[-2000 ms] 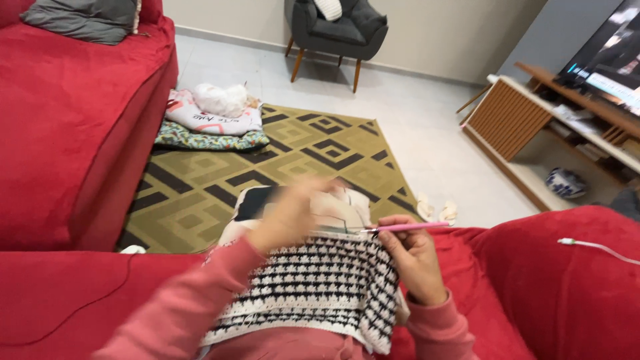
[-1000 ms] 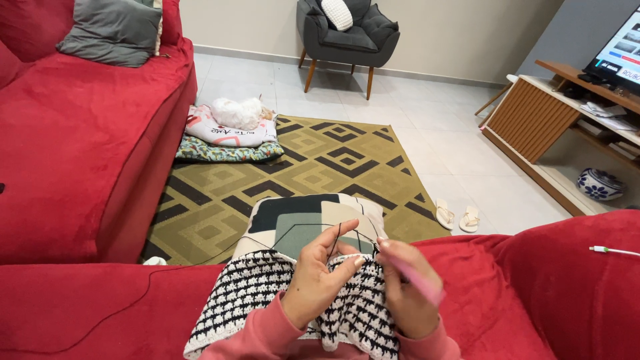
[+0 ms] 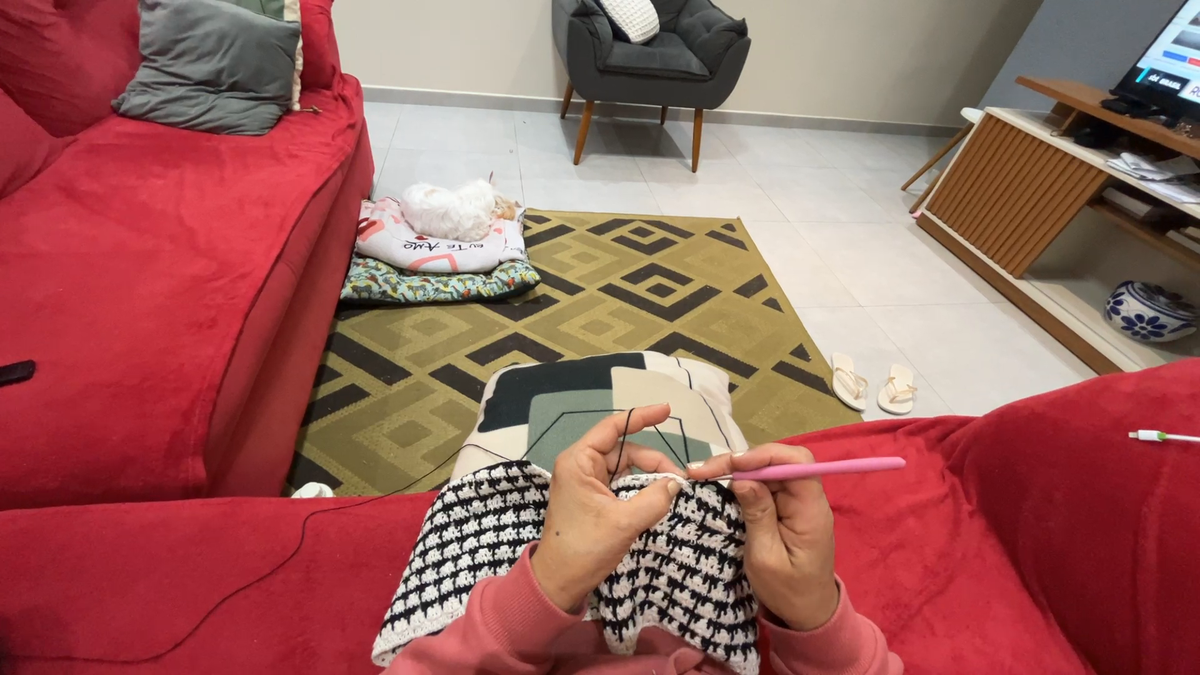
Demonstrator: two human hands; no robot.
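My left hand (image 3: 605, 502) pinches the top edge of a black-and-white crocheted piece (image 3: 478, 539) between thumb and fingers, with black yarn (image 3: 626, 441) looped over its raised index finger. In my right hand (image 3: 783, 525) is a crochet hook with a pink handle (image 3: 830, 468); its metal tip meets the edge of the work close to my left fingertips. The crocheted piece drapes over my lap, against a patterned cushion (image 3: 572, 403) in green, dark and cream. From the work the yarn trails left across the red sofa cover.
A red sofa (image 3: 159, 253) with a grey pillow (image 3: 211, 70) is at left. A white furry animal (image 3: 455, 208) lies on folded bedding (image 3: 441, 281) by the patterned rug (image 3: 637, 291). Beyond are a grey armchair (image 3: 656, 70), flip-flops (image 3: 897, 389) and a wooden TV stand (image 3: 1022, 197). A white cable (image 3: 1158, 436) lies at right.
My left hand, blurred over the work two seconds ago, now holds its edge. The hook, blurred and tilted downward to the right one second ago, now lies nearly level at the edge.
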